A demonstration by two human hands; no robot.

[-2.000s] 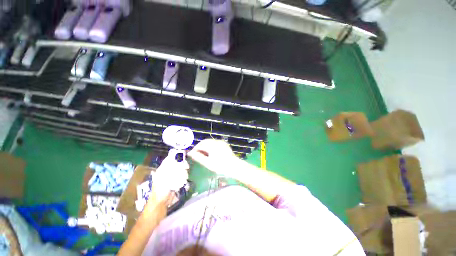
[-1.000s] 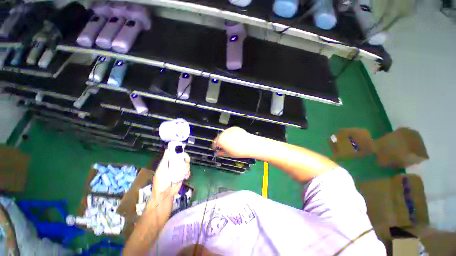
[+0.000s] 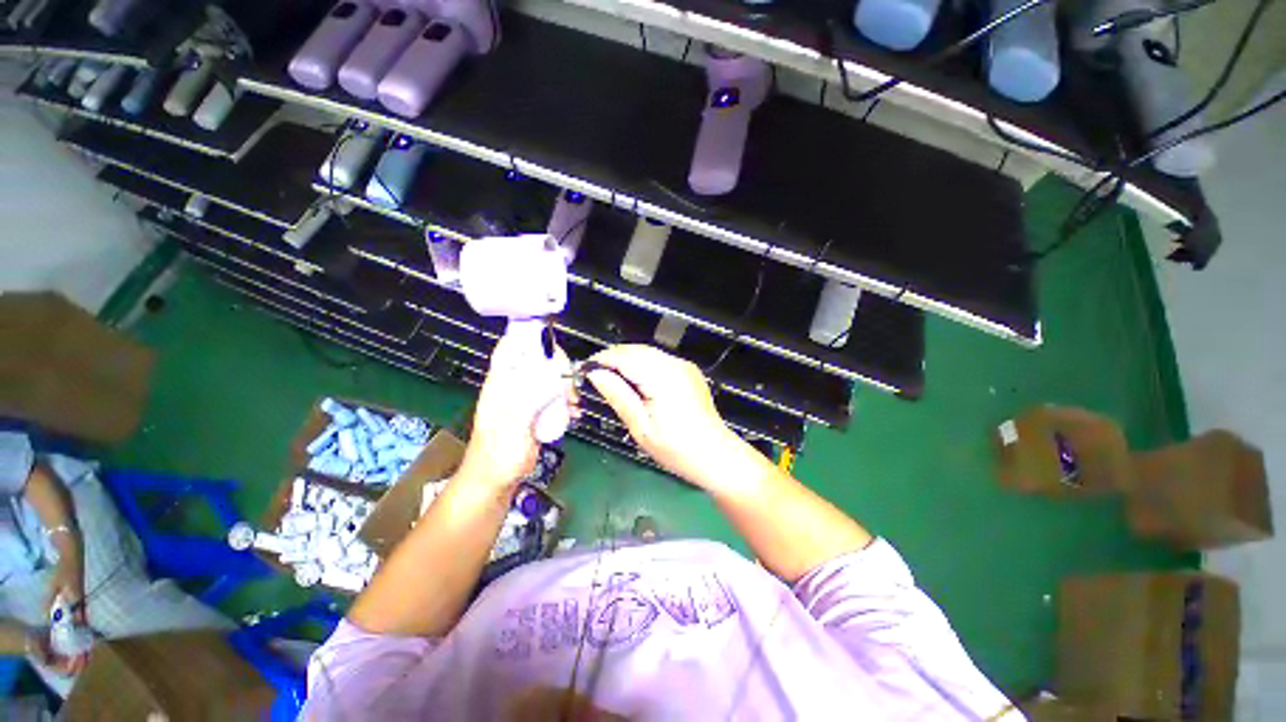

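A white handheld fan (image 3: 515,277) is held upright in front of the racks, its head on top, turned partly side-on. My left hand (image 3: 519,402) is shut around its handle. A small dark display shows on the handle just below the head. My right hand (image 3: 656,402) is beside the handle, with thumb and finger pinched on a thin dark cable end (image 3: 590,370) that reaches towards the handle's side. Whether the cable end is in the fan cannot be told.
Black rack shelves (image 3: 860,198) hold purple, white and blue fans, with loose black cables at upper right. Cartons of blue fans (image 3: 367,444) and white fans (image 3: 327,533) stand on the green floor. Brown cartons (image 3: 1199,487) are at right. A seated person's arm (image 3: 54,522) shows at lower left.
The fan has risen and turned from face-on to more side-on. My right hand went a little away, then came back close to the handle. The view has shifted, and the other person shows more.
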